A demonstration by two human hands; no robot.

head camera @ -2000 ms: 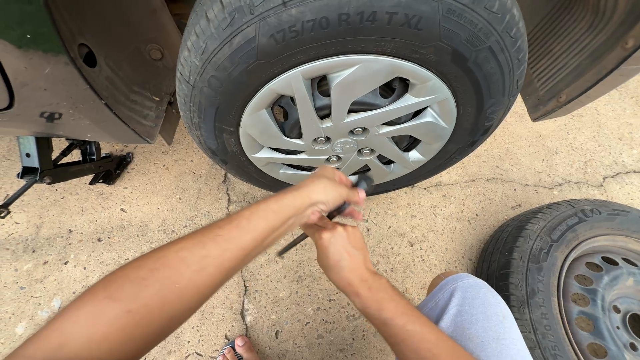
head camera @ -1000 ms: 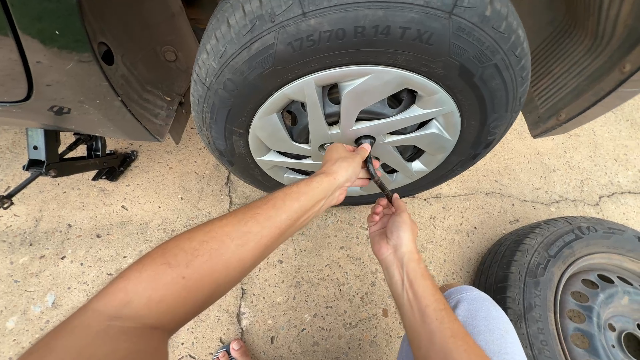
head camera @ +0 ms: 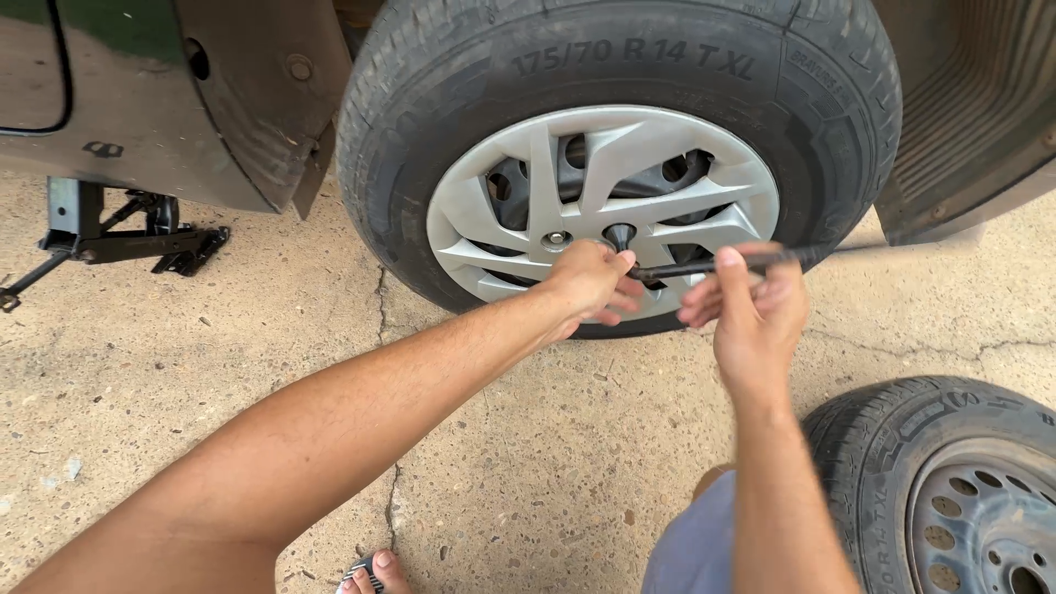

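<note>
A black L-shaped lug wrench (head camera: pixel 676 269) has its socket end on a lug position at the centre of the silver wheel cover (head camera: pixel 569 173). Around the wrench's bend, close to the socket, my left hand (head camera: pixel 596 285) grips it with thumb and fingers. My right hand (head camera: pixel 755 305) is at the handle, which points right; the hand and the handle's far end are blurred, and the thumb lies over the bar. Left of the socket a lug bolt (head camera: pixel 557 239) shows. The cover sits on the mounted wheel with its black tire (head camera: pixel 396 190).
A black scissor jack (head camera: pixel 140 235) stands under the car's sill (head camera: pixel 165 177) at left. A second wheel with a bare steel rim (head camera: pixel 982 511) lies on the concrete at lower right. The wheel arch liner (head camera: pixel 973 115) is at upper right. My foot (head camera: pixel 384 573) is at the bottom edge.
The wrench went from off the wheel to seated at a lug position. Its handle has swung from pointing down to pointing right, and my right hand has moved up with it.
</note>
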